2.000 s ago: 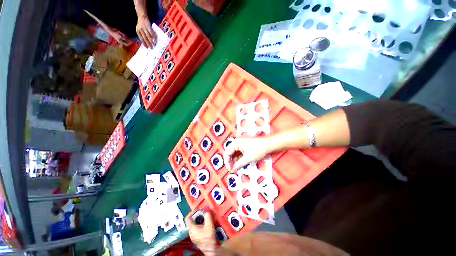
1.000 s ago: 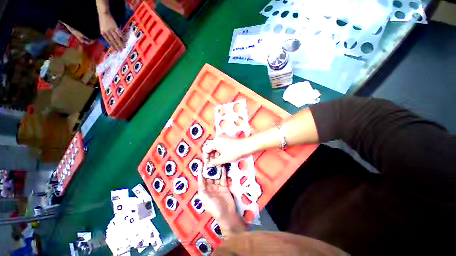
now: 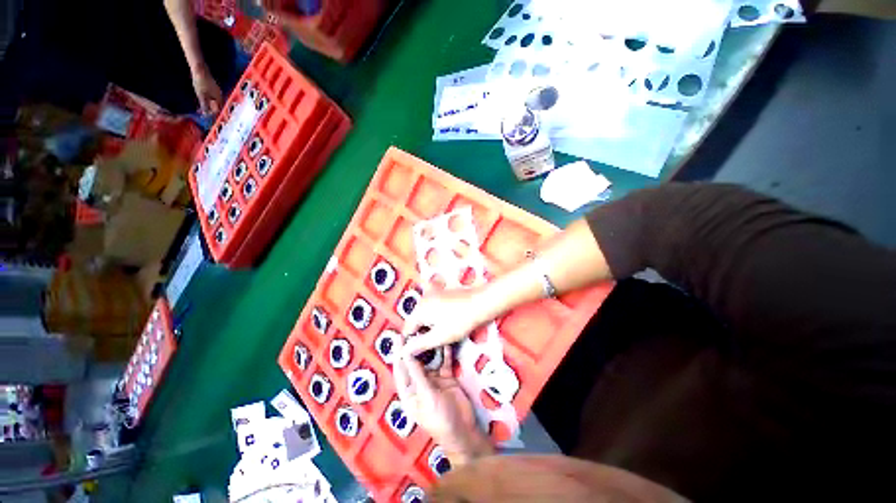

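My left hand [image 3: 438,405] comes in from the bottom and holds a small round part [image 3: 429,357], with a dark centre, over the tray. My right hand [image 3: 447,319], bent over it from the right, has its fingertips at the part. Whether they pinch anything is hidden. The orange-red pocket tray [image 3: 535,319] lies under both hands, slightly skewed. Several round parts with light rims sit in its pockets on the left side; other pockets are empty. A white die-cut sheet [image 3: 475,263] with round holes lies across the tray, partly under my right hand.
A small bottle [image 3: 531,157] and white pad [image 3: 575,185] stand beyond my right arm. Holed backing sheets [image 3: 614,69] and a printed sheet [image 3: 460,103] lie behind. Scrap squares [image 3: 270,452] are lower left. Stacked red trays [image 3: 305,133] and another person's hand [image 3: 206,90] are across the bench.
My left hand has moved from the tray's lower edge to the middle, bringing a round part to my right hand. My right fingers have closed in over it. The other person's hand has drawn back.
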